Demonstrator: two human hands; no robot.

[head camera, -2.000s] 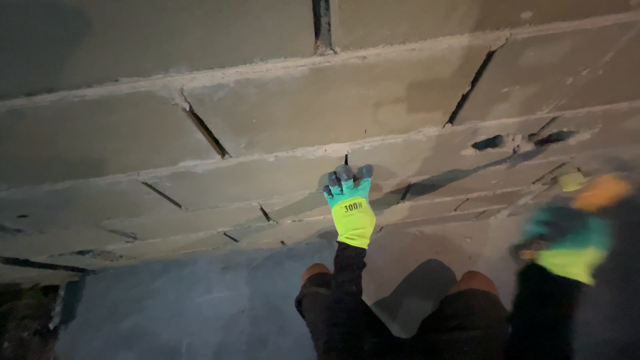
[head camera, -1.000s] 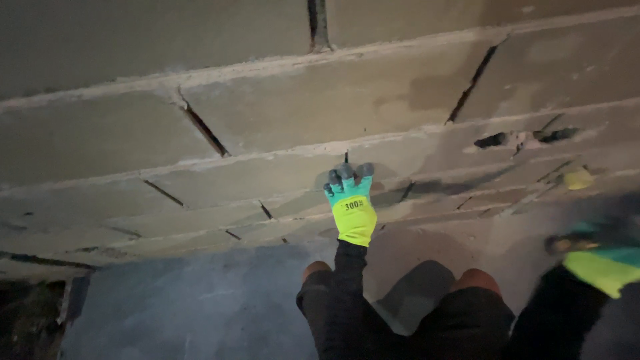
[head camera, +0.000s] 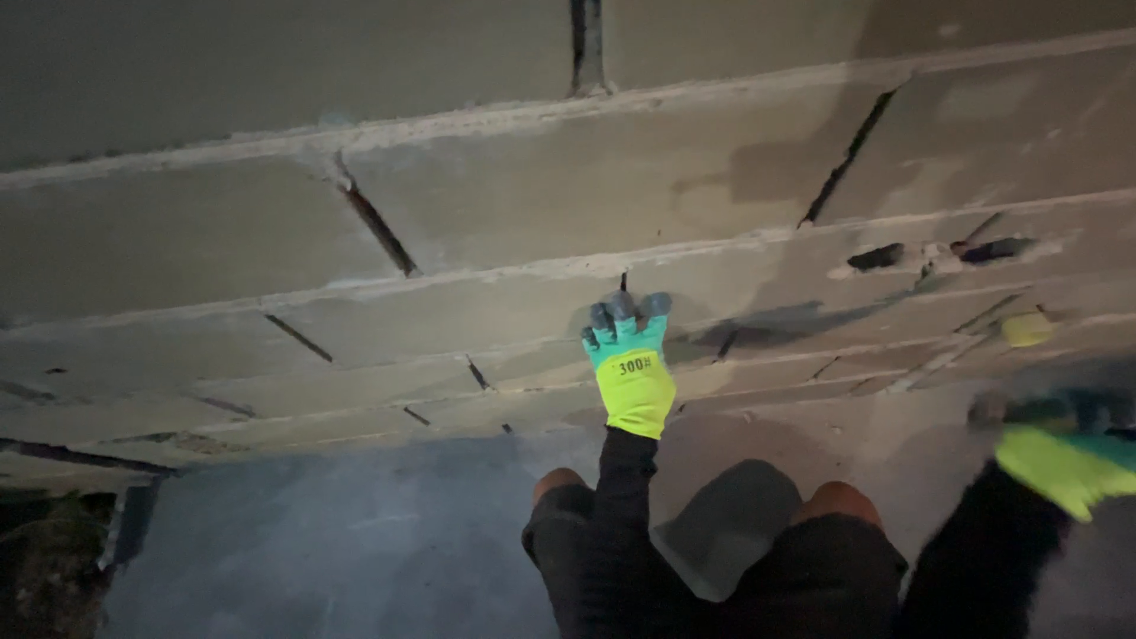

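Observation:
My left hand (head camera: 630,359), in a yellow and green work glove with grey fingertips, rests spread against the block wall (head camera: 568,195), just below a short dark vertical joint. It holds nothing that I can see. At the right edge my right hand (head camera: 1065,444), gloved alike, is strongly blurred; something dark may be at its fingers, but I cannot tell what it holds. Above it a small yellow object (head camera: 1027,328) shows against the wall, its kind unclear. Two dark holes (head camera: 876,257) with rough edges lie in the wall to the upper right of my left hand.
Pale mortar lines and open vertical joints (head camera: 380,222) cross the wall. Below it lies a grey concrete floor (head camera: 311,541), with my dark-clad knees and brown shoe tips (head camera: 837,502) over it. A dark upright edge (head camera: 133,524) stands at the lower left.
My right hand has moved right and down from where it was two seconds ago, when a blurred orange thing showed beside it. My left hand has stayed at the same spot on the wall.

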